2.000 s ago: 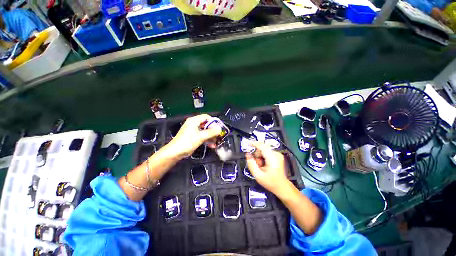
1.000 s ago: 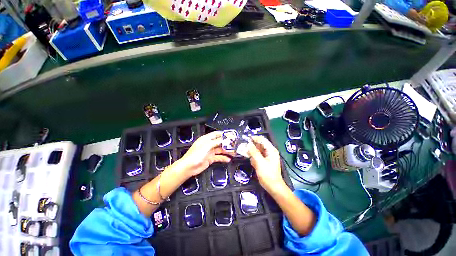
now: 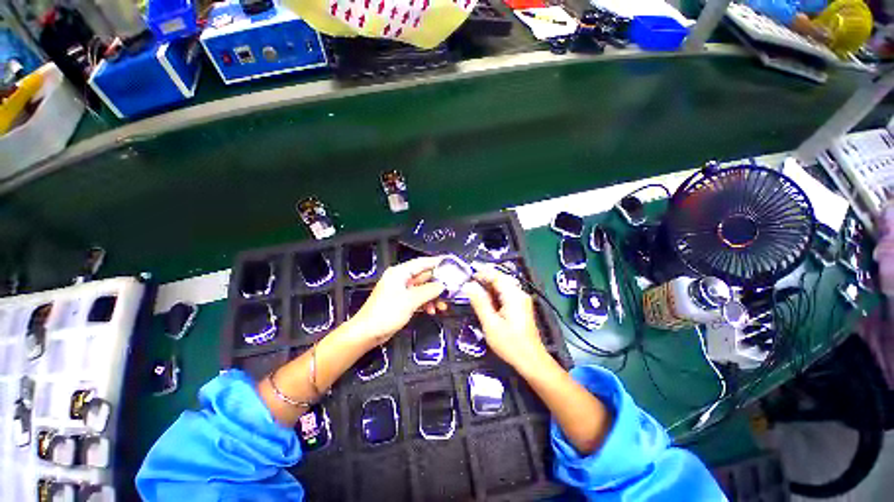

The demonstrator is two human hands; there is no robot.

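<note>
A small watch unit (image 3: 452, 276) with a silver rim and a pale face is held between both hands above the upper right of the black foam tray (image 3: 417, 471). My left hand (image 3: 397, 299) grips its left side. My right hand (image 3: 505, 314) has its fingertips on its right side. The fingers hide part of the unit. Several black-faced watches, such as one watch (image 3: 379, 420), sit in the tray pockets. One watch (image 3: 314, 426) has a lit screen. A flat black box with white print (image 3: 437, 235) lies at the tray's upper right.
Two open watch units, one of them (image 3: 394, 189), lie on the green belt (image 3: 245, 147). A white blister tray (image 3: 59, 333) stands left. Right are loose watches (image 3: 571, 254), a silver pen-like tool (image 3: 613, 279), a bottle (image 3: 676, 301), cables and a black fan (image 3: 737, 230).
Both hands came together around the watch unit and stay there. The unit's pale face now shows between the fingers. The whole view has shifted slightly.
</note>
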